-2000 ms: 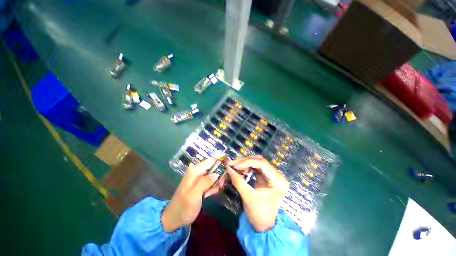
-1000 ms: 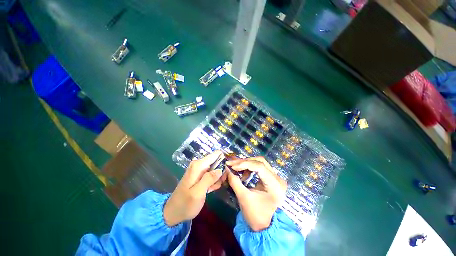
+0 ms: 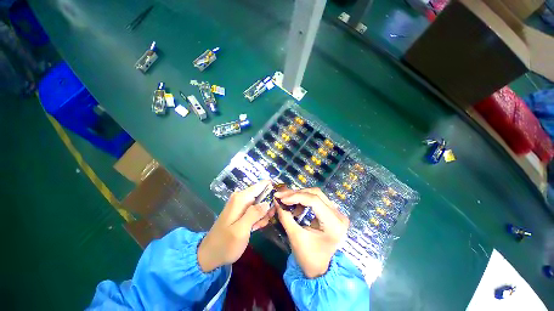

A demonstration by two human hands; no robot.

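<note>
My left hand [image 3: 234, 226] and my right hand [image 3: 313, 231] meet fingertip to fingertip over the near edge of the blister tray [image 3: 395, 200]. My left fingers pinch a narrow silver piece. My right hand holds a device subassembly [image 3: 305, 214], with silver and dark parts showing between the fingers. A small dark and orange bit shows where the fingertips meet; the fingers hide most of it, and whether the pieces touch is unclear. The tray holds rows of black-and-orange parts.
Several silver-and-blue units [image 3: 231, 127] lie loose beyond the tray at left. Tweezers [image 3: 140, 19] lie far left. A pale metal upright [image 3: 302, 48] stands behind the tray. A cardboard box [image 3: 465, 51], red packs [image 3: 513, 121], more units and a white sheet [image 3: 504, 285] are at right.
The view has shifted slightly. Both hands stay together over the tray's near edge; the orange bit at the fingertips shows less than two seconds ago.
</note>
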